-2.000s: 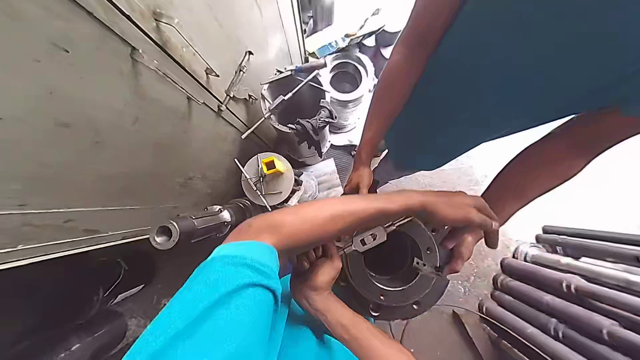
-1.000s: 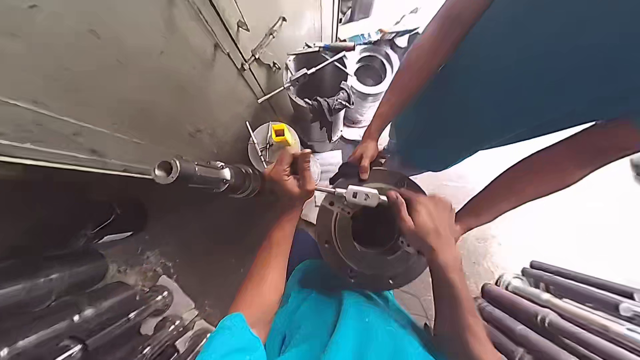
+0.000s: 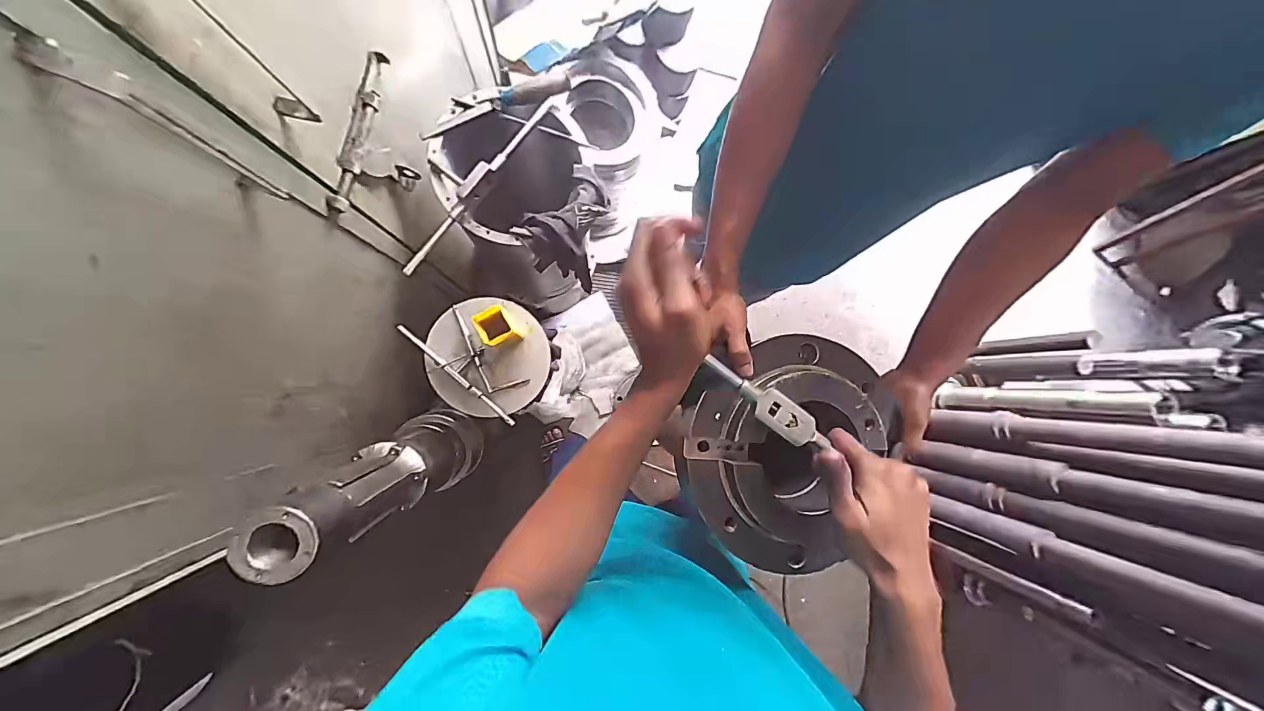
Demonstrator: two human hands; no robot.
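Observation:
A tap wrench (image 3: 785, 415) lies slanted over a round steel flange (image 3: 721, 494) with bolt holes and a wide bore. My right hand (image 3: 879, 504) grips the wrench's lower right handle. My left hand (image 3: 667, 306), blurred, is at the upper left handle's end, its fingers raised and partly curled; whether it touches the handle is unclear. Another person's two hands are at the flange's rim, one at the upper left (image 3: 729, 326) and one at the right (image 3: 910, 405). Any tap under the wrench is hidden.
Left of the flange, a round plate (image 3: 444, 370) holds thin rods and a yellow square piece (image 3: 497, 326). A slotted steel shaft (image 3: 336, 513) stands before a metal cabinet (image 3: 148, 296). Behind is a large drum (image 3: 504, 168) with a second wrench and dark cloth. Steel bars (image 3: 1106, 484) lie at right.
My left hand has moved from the flange's left side to the wrench's upper end. The wrench has turned to a steeper slant since a second ago.

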